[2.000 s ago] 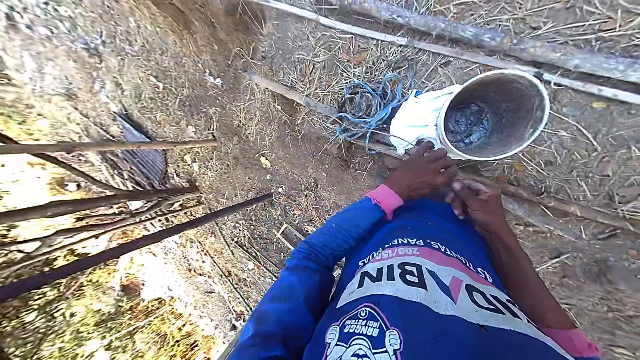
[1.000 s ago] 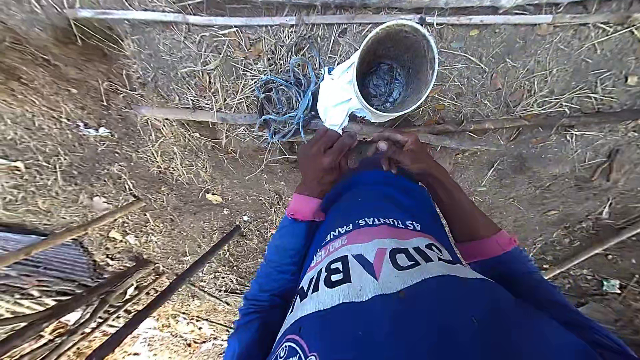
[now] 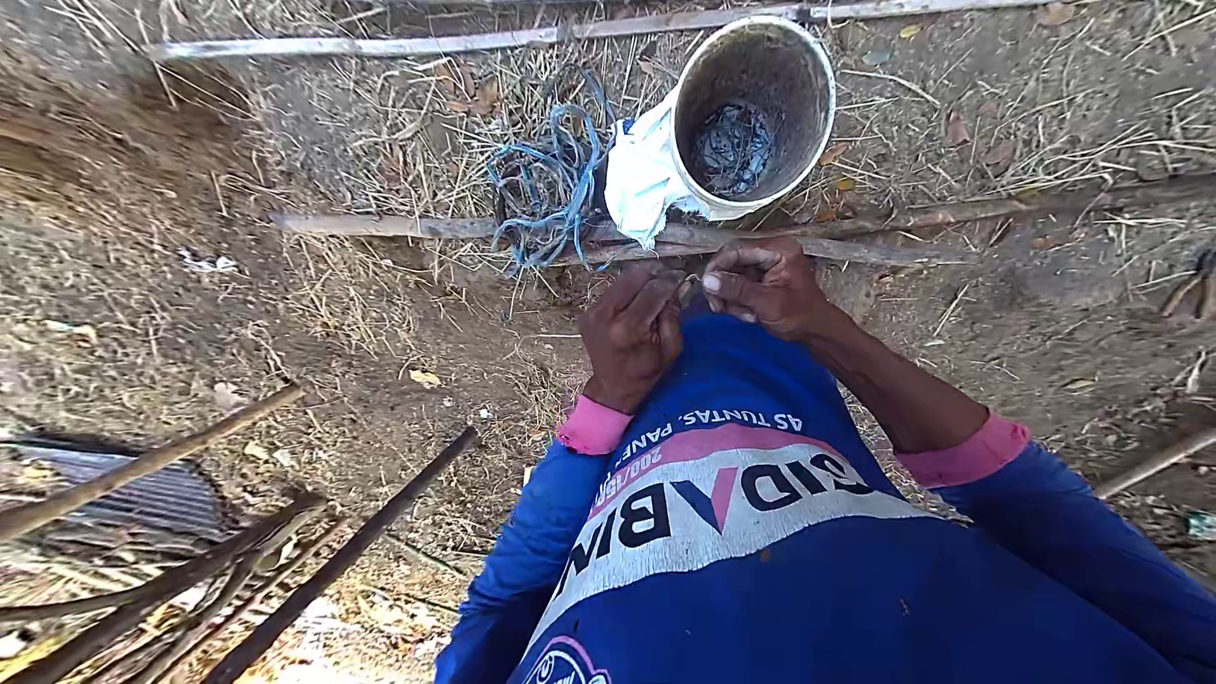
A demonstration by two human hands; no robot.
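My left hand (image 3: 635,332) and my right hand (image 3: 766,287) are close together in front of the hem of a blue shirt, fingers curled and fingertips nearly meeting. Something small and thin may be between the fingertips, but it is too small to tell. Just beyond them stands a round bucket (image 3: 819,90) with dark, bluish matter at its bottom. A white cloth or plastic piece (image 3: 638,180) hangs at the bucket's left side. Left of that lies a tangle of blue cord (image 3: 560,185) across a wooden pole (image 3: 380,225).
A pale long pole (image 3: 456,44) lies across the ground at the top. At lower left are a light stick (image 3: 161,463), a dark pole (image 3: 351,551) and a grey corrugated sheet (image 3: 142,494). Dry grass and leaves cover the soil.
The view has turned and shifted. My hands have moved slightly apart from the close grouping of two seconds ago. The bucket and cord still lie just beyond them.
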